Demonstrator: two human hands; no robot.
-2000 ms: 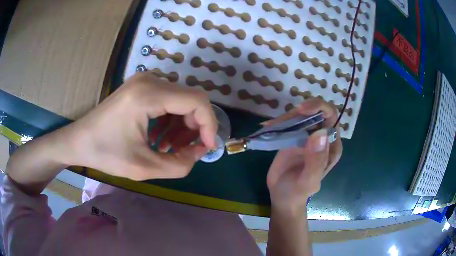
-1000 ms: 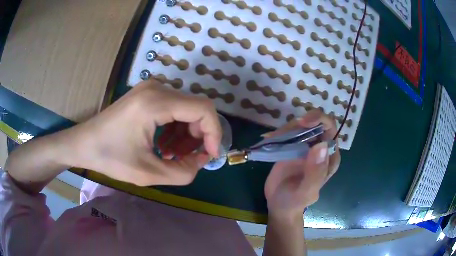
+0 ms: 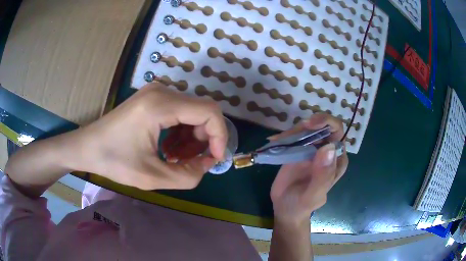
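My left hand (image 3: 148, 135) is bare, with thumb and index finger pinched together on something tiny at their tips; the fingers hide most of it. My right hand (image 3: 309, 171) holds a grey wired hand tool (image 3: 291, 152), its brass-gold tip pointing left, close beside my left fingertips. A round clear bottle (image 3: 230, 140) stands behind and below my left fingertips, partly hidden. The white slotted tray (image 3: 255, 74) lies beyond my hands. Small round metal components (image 3: 155, 57) sit in the left-end holes of its leftmost column. A dark red cable (image 3: 363, 66) crosses its right side.
A brown cardboard sheet (image 3: 61, 56) lies left of the white tray. Another white tray (image 3: 443, 153) lies at the far right, and part of one shows at the top right. A red label (image 3: 417, 65) and blue and red tape are on the green mat. Yellow tape runs along the near edge.
The view has shifted slightly, so the tray sits a little lower in the picture than two seconds ago. My hands keep nearly the same pose, with the tool tip still beside my left fingertips.
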